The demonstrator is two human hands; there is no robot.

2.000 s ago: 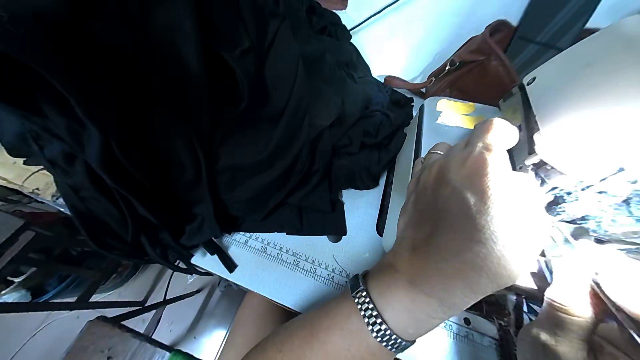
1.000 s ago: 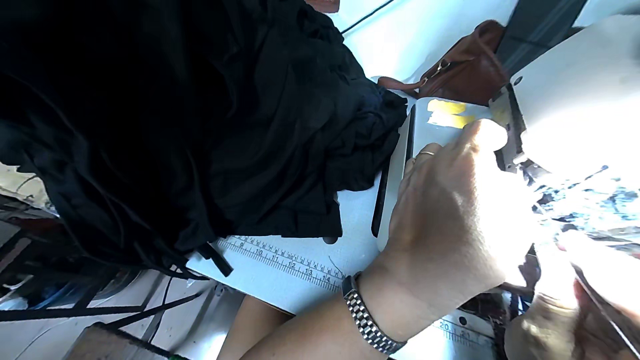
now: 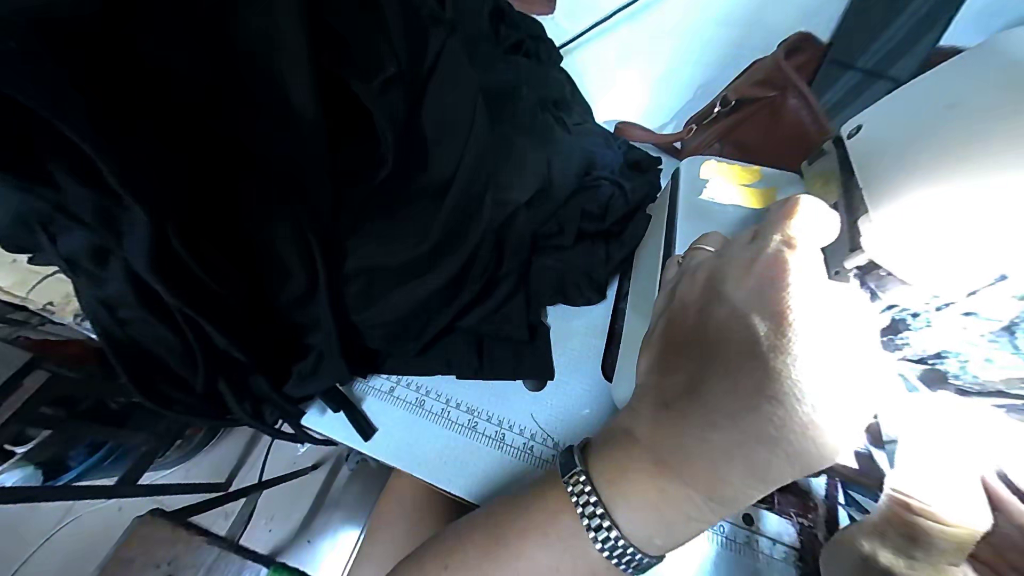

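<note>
My left hand (image 3: 744,344), with a ring and a metal-band watch (image 3: 604,512), lies over the pale bed of a sewing machine (image 3: 640,328); its fingertips are hidden. At the lower right is my right hand (image 3: 912,496), partly washed out by glare, close to glossy patterned material (image 3: 952,336). Glare hides what either hand's fingers touch. A large heap of black fabric (image 3: 448,208) covers the table to the left of my left hand.
A printed ruler scale (image 3: 472,424) runs along the table's near edge. Behind the machine bed, which bears yellow tape (image 3: 736,184), sits a brown leather bag (image 3: 752,120). The machine's white head (image 3: 944,160) rises at right. Dark metal bars (image 3: 120,492) stand below at left.
</note>
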